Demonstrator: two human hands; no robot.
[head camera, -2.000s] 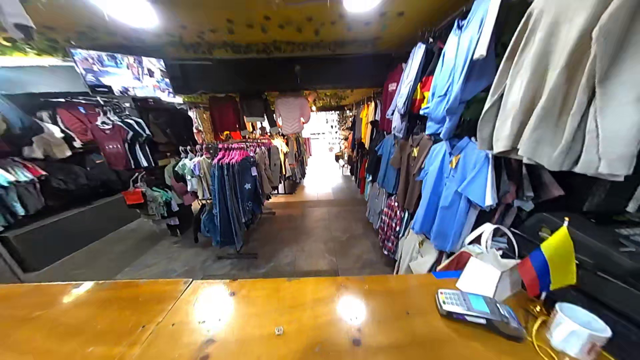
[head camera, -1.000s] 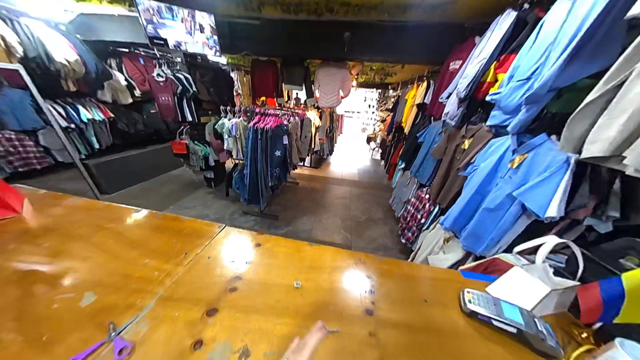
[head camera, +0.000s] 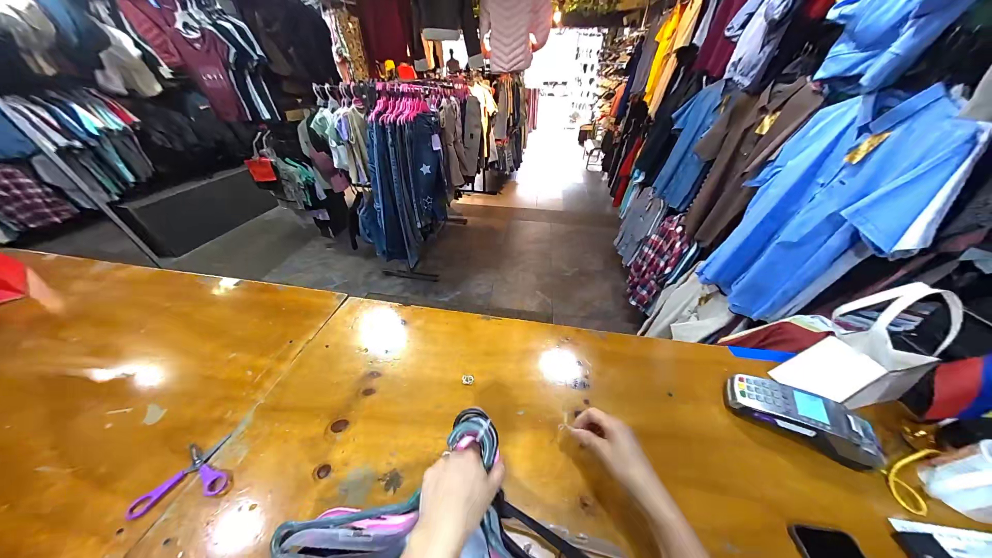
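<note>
Several clothes hangers (head camera: 474, 425), grey, black and pink, are bunched together at the bottom centre, with my left hand (head camera: 459, 487) closed around their hooks. Folds of grey and pink clothing (head camera: 349, 528) lie below that hand, cut off by the frame's lower edge. To the right, my right hand (head camera: 608, 442) is raised over the wooden counter (head camera: 418, 349), thumb and index finger pinched on a thin pale strand (head camera: 567, 422), perhaps string or a rubber band. Purple-handled scissors (head camera: 186, 480) lie slightly spread on the counter, left of the hangers.
A card terminal (head camera: 802, 418), white bag (head camera: 876, 349), yellow cord (head camera: 903, 480) and phone (head camera: 825, 541) lie at the counter's right. Another person's blurred hand (head camera: 43, 291) is beside something red at far left. Clothing racks (head camera: 411, 170) stand beyond the counter.
The bunched hangers have come into view in my left hand, and my right hand now pinches a thin strand. One second ago only one hand showed at the bottom. The view has tilted down.
</note>
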